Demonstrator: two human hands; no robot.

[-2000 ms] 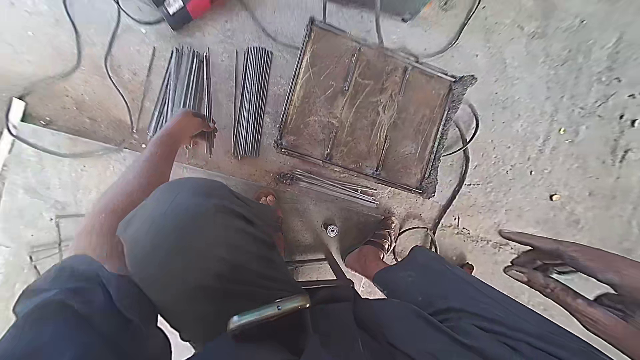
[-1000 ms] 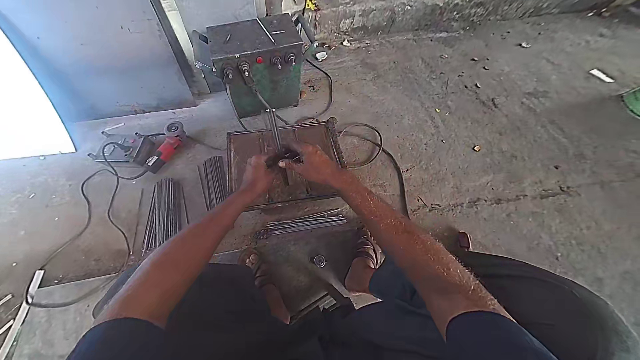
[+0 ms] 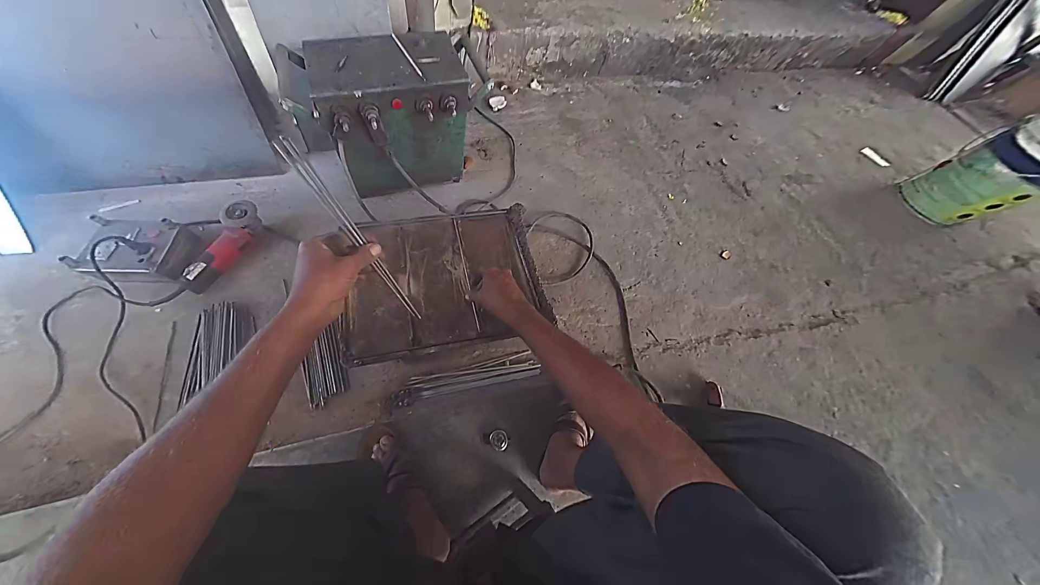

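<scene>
My left hand (image 3: 327,272) is closed around a few thin metal rods (image 3: 325,199), which slant up and to the left above a rusty metal tray-like frame (image 3: 435,268). Over the right part of that frame is my right hand (image 3: 497,294), its fingers curled around what looks like a thin rod (image 3: 461,248). Left of the frame, two bundles of dark rods (image 3: 215,349) lie on the floor, one partly behind my left forearm. More thin rods (image 3: 471,370) lie between the frame and a dark metal plate (image 3: 463,422) by my feet.
Behind the frame stands a green welding machine (image 3: 414,146) with cables. A red angle grinder (image 3: 219,256) rests by a metal box (image 3: 134,248) at left. Cable loops (image 3: 621,309) run along the concrete floor on the right. A green bucket (image 3: 967,183) lies at far right.
My hands were together over the frame a second ago and are now apart, the left one holding rods up to the left. The view has tilted up since the first frame.
</scene>
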